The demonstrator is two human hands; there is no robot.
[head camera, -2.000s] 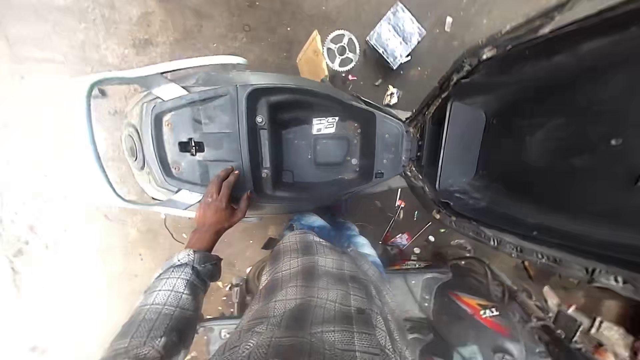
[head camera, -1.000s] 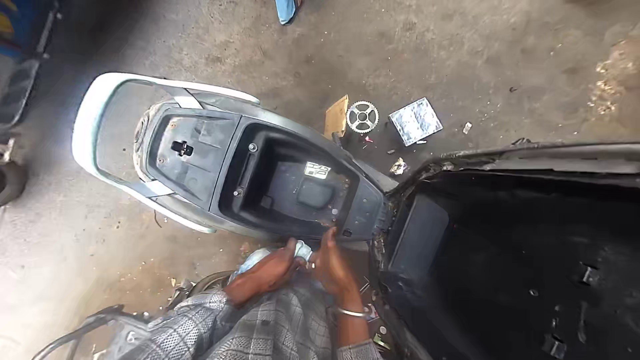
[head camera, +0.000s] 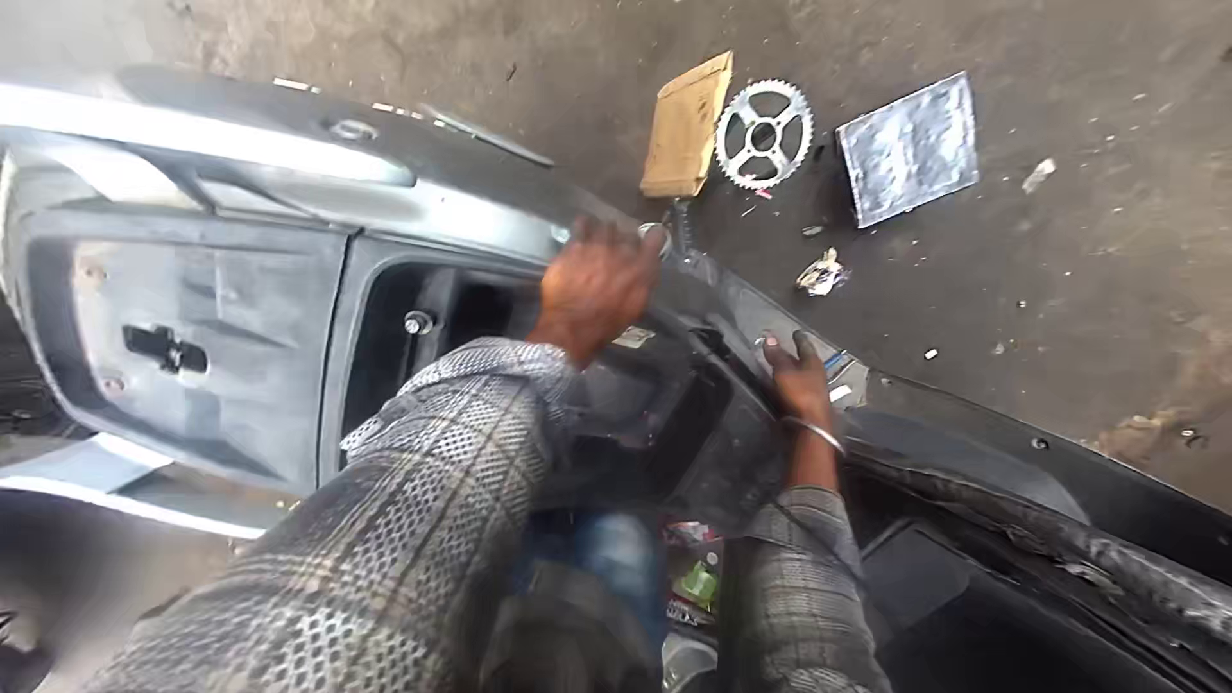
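My left hand reaches across the under-seat storage tub of a scooter and rests on its far side edge, fingers curled over the silver side panel. My right hand is at the front end of the tub, near the raised seat's hinge end, with the fingers on the dark trim. Whether either hand holds a small item cannot be told. A metal bracelet is on the right wrist. The raised seat shows its black underside at the lower right.
Beyond the scooter, a piece of cardboard, a metal sprocket and a silvery square packet lie on the floor, with crumpled scrap nearby. A pale grab rail runs along the rear. Litter lies on the floor below the tub.
Both hands were together at the near side of the tub a second ago; now they are apart at its far side and front end. The view has moved closer to the scooter.
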